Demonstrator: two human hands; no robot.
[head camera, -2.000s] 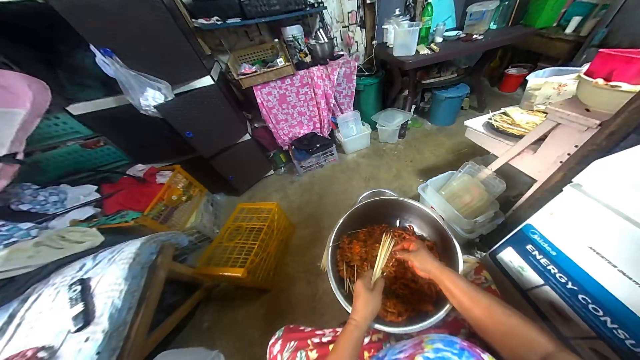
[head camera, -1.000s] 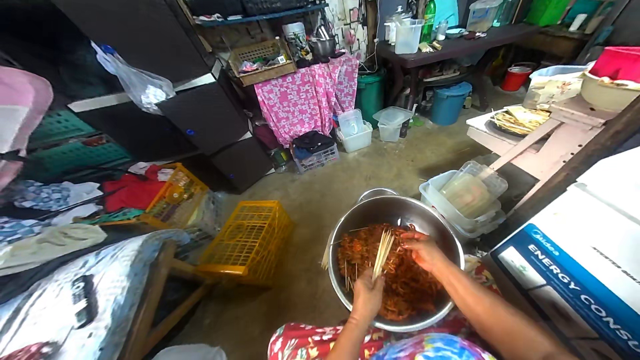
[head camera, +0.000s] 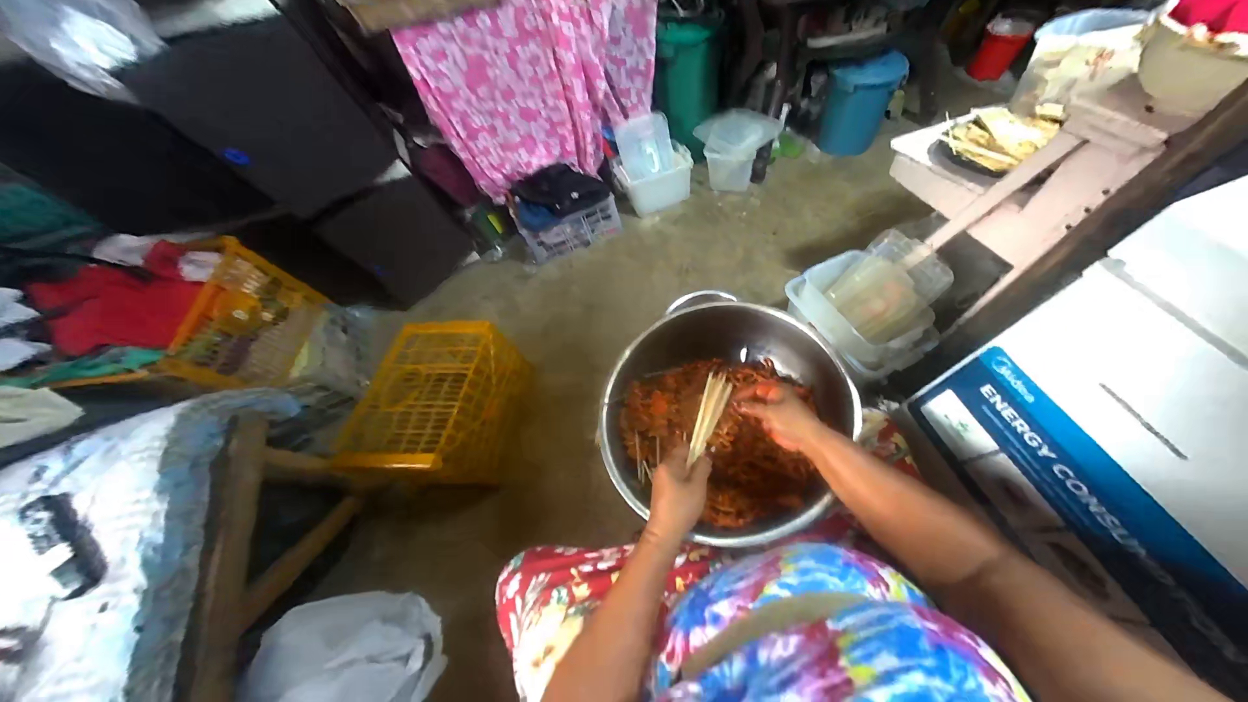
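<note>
A large round metal pot (head camera: 639, 366) stands between my legs, with reddish-brown, sauce-coated food pieces (head camera: 746, 487) inside. My left hand (head camera: 680, 487) is closed around a bundle of thin wooden sticks (head camera: 711, 414), held over the food with its upper ends fanned slightly. Several more sticks point down by the pot's left side. My right hand (head camera: 775, 409) is just right of the bundle, its fingers stained red and bent together at the food. Whether a piece is between those fingers cannot be made out.
A yellow plastic crate (head camera: 429, 395) stands left of the pot. Clear plastic containers (head camera: 868, 302) touch or nearly touch its upper right. A blue and white cardboard box (head camera: 1072, 468) is at the right, a white plastic bag (head camera: 341, 648) at lower left, and a wooden-framed seat (head camera: 234, 546) at left.
The view has tilted downward. My left hand still holds the stick bundle over the pot, and my right hand remains beside it at the food.
</note>
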